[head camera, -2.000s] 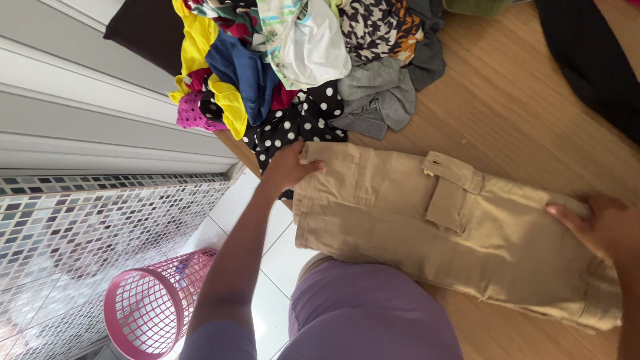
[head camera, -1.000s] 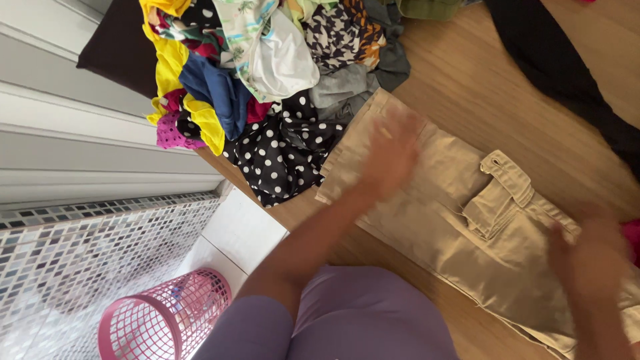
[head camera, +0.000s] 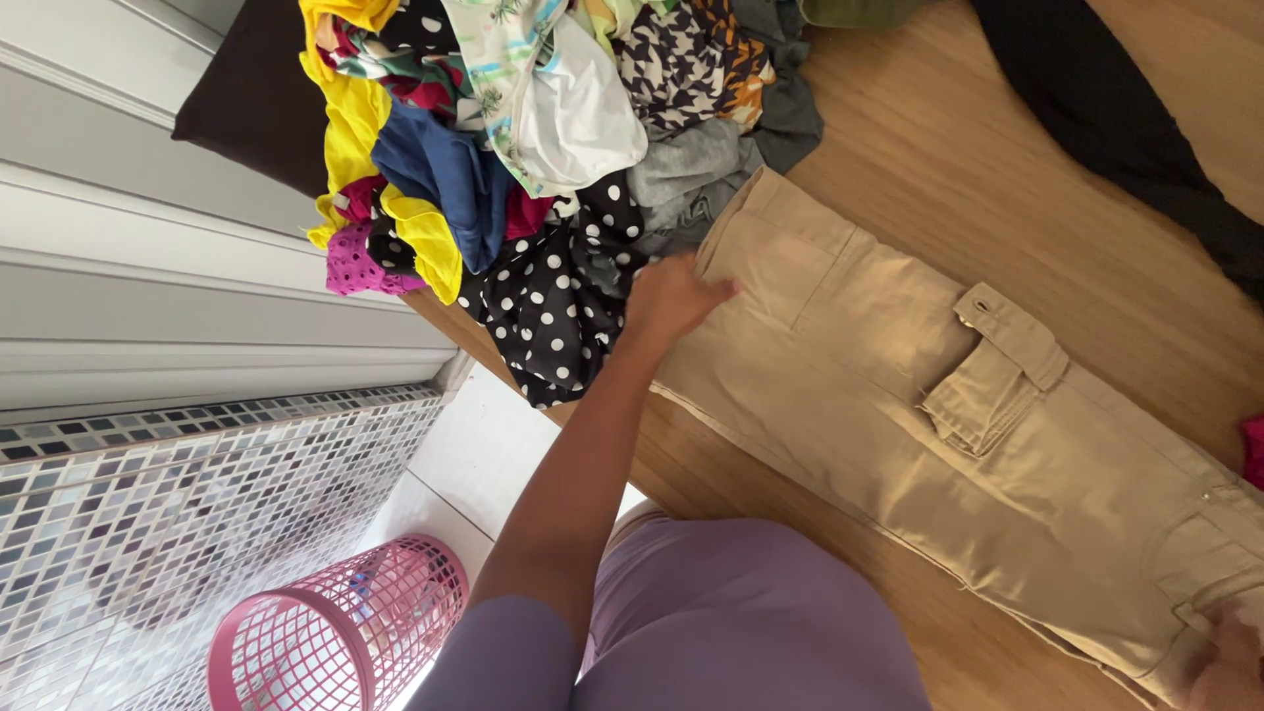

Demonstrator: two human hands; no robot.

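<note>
Khaki cargo trousers lie folded lengthwise and flat on a wooden table, running from the middle down to the lower right. A buttoned tab crosses the folded cloth on them. My left hand has its thumb on top of the hem end, the fingers at its edge; whether they grip the cloth I cannot tell. My right hand touches the waist end at the bottom right corner, partly cut off by the frame, its fingers blurred.
A heap of mixed clothes, with a black polka-dot garment in front, touches the hem end. A black garment lies at upper right on the wooden table. A pink plastic basket stands on the floor beside a tiled wall.
My left hand has moved from on top of the trouser leg back to its hem end. My right hand has moved toward the lower right corner. The trousers lie more diagonally than two seconds ago.
</note>
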